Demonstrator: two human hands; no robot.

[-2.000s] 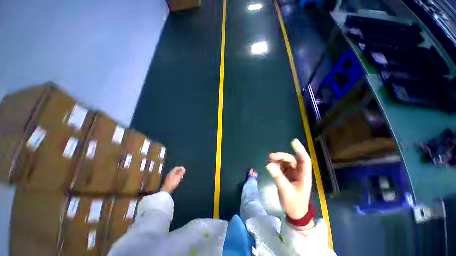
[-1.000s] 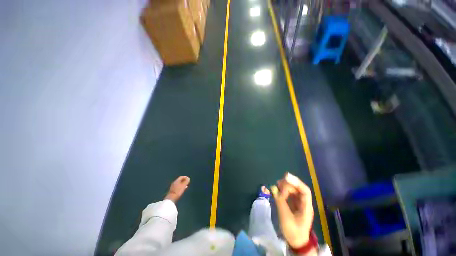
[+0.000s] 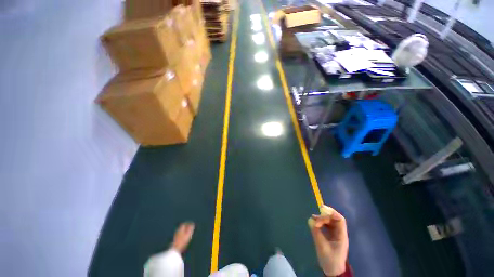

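Observation:
My right hand (image 3: 331, 238) is at the lower right over the floor, its fingers loosely curled towards the thumb, with pale yellowish fingertips and a dark red band at the wrist. No object shows in it. My left hand (image 3: 184, 236) is at the lower left below a white sleeve; it is small and blurred, and its fingers cannot be made out. Brown cartons (image 3: 157, 103) stand stacked against the pale wall ahead on the left, touching neither hand.
The glossy green floor (image 3: 252, 178) runs ahead between yellow lines. On the right are a workbench (image 3: 417, 80) with white sheets and a white fan, a blue stool (image 3: 368, 127) and a conveyor line. An open carton (image 3: 301, 18) and stacked pallets (image 3: 215, 20) are farther off.
The view has moved forward along the aisle. The carton stack ahead is nearer, the bench and blue stool have come closer, and my right hand has gone from spread to curled fingers.

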